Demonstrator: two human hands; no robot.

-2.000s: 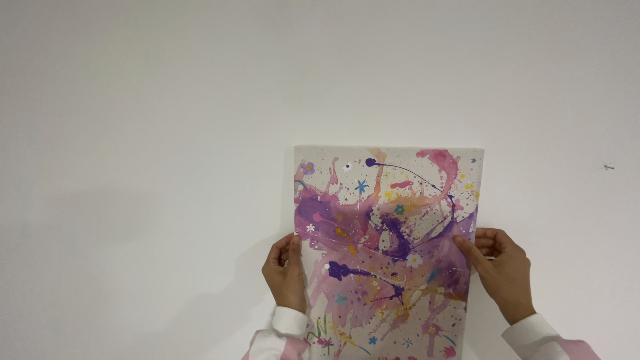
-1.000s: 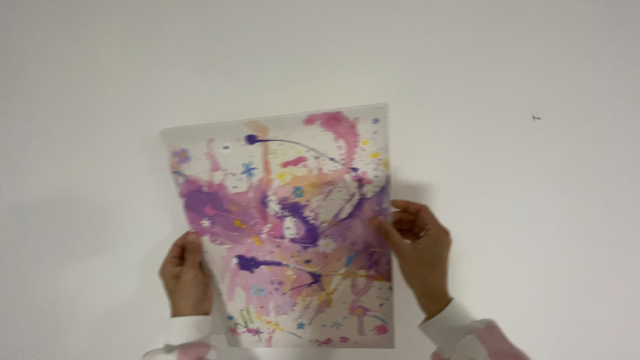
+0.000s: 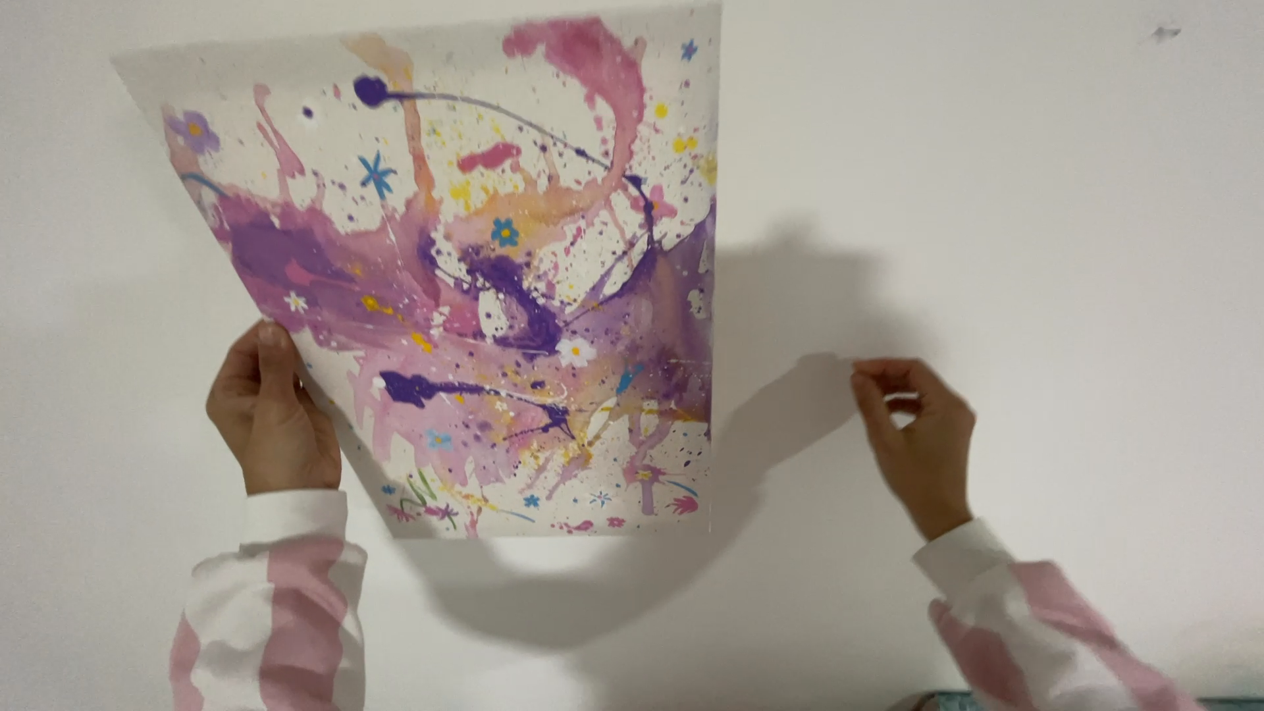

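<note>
My left hand (image 3: 279,410) grips the lower left edge of a painted canvas (image 3: 474,286), thumb on the front. The canvas is tilted away from the wall and shows purple, pink and orange splashes with small painted flowers. My right hand (image 3: 918,434) is off the canvas, to its right, with thumb and forefinger tips together in front of the wall. Whether anything tiny is between those fingertips cannot be told.
A white wall (image 3: 1066,257) stands behind, with shadows of the canvas and hands on it. A small nail or hook (image 3: 1165,33) is at the upper right. The edge of a bluish-green object (image 3: 973,701) shows at the bottom right.
My right hand has let go of the canvas's right edge and moved away from it. My left hand still grips the left edge. The canvas is now turned at more of an angle.
</note>
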